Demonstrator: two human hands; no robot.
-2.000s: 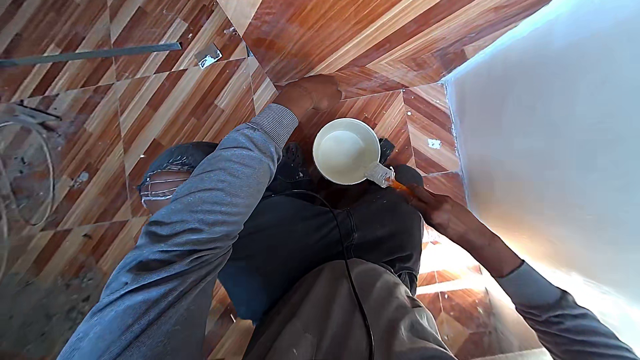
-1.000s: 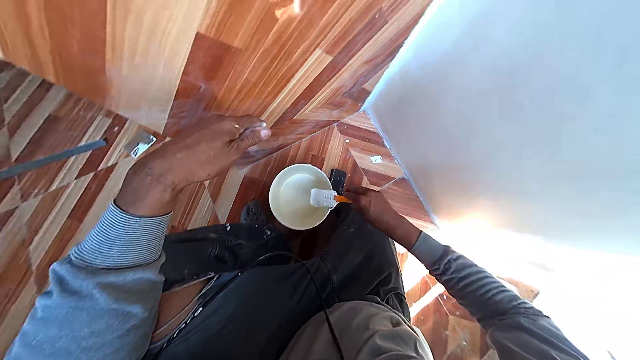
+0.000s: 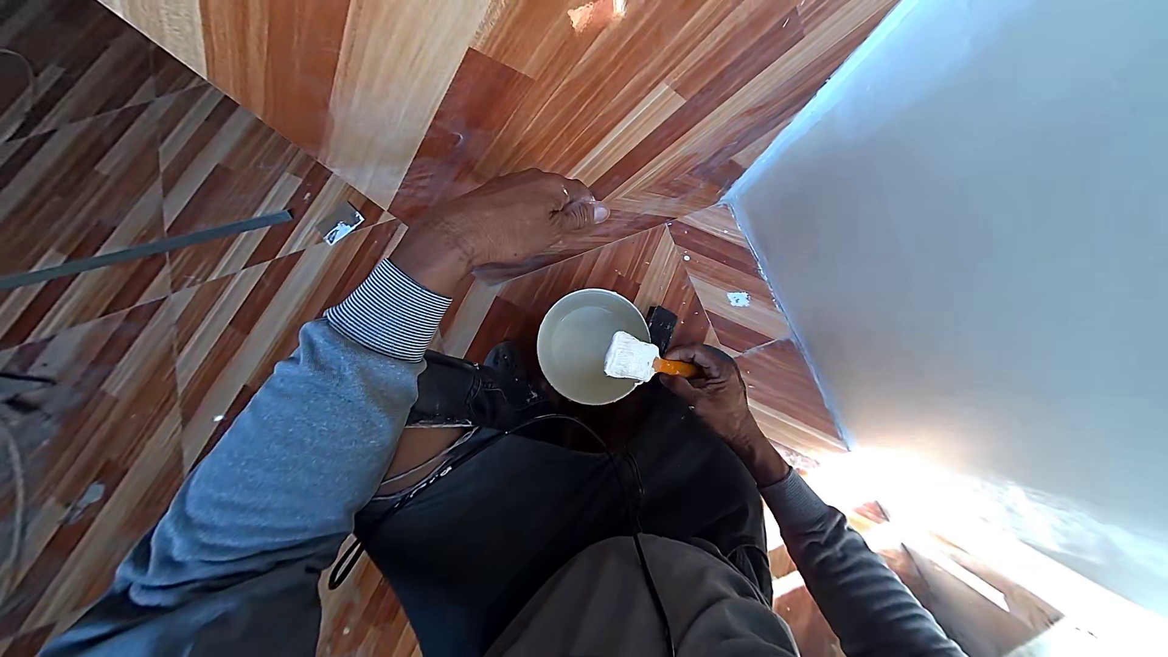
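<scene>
My right hand (image 3: 716, 397) grips the orange handle of a paintbrush (image 3: 631, 357). White paint covers the brush's bristles, which lie over the right rim of a round pale container (image 3: 570, 351); whitish liquid is inside it. My left hand (image 3: 525, 219) is above and left of the container, against or just over the glossy wood-patterned surface (image 3: 584, 119). Its fingers are curled, and whether they pinch anything small cannot be told. Below the container are my legs in dark trousers, with a thin black cord across them.
A pale wall (image 3: 967, 228) rises on the right. On the wood-patterned floor (image 3: 228, 319) at left lie a long grey strip (image 3: 146, 248) and a small whitish scrap (image 3: 343, 224). A white spot (image 3: 738, 298) marks the floor near the wall. A dark shoe (image 3: 511, 370) is beside the container.
Two seconds ago the brush's bristles were at the container's right rim; now they extend over its opening. My left hand has moved from low beside the container to the wood-patterned surface. The view has shifted.
</scene>
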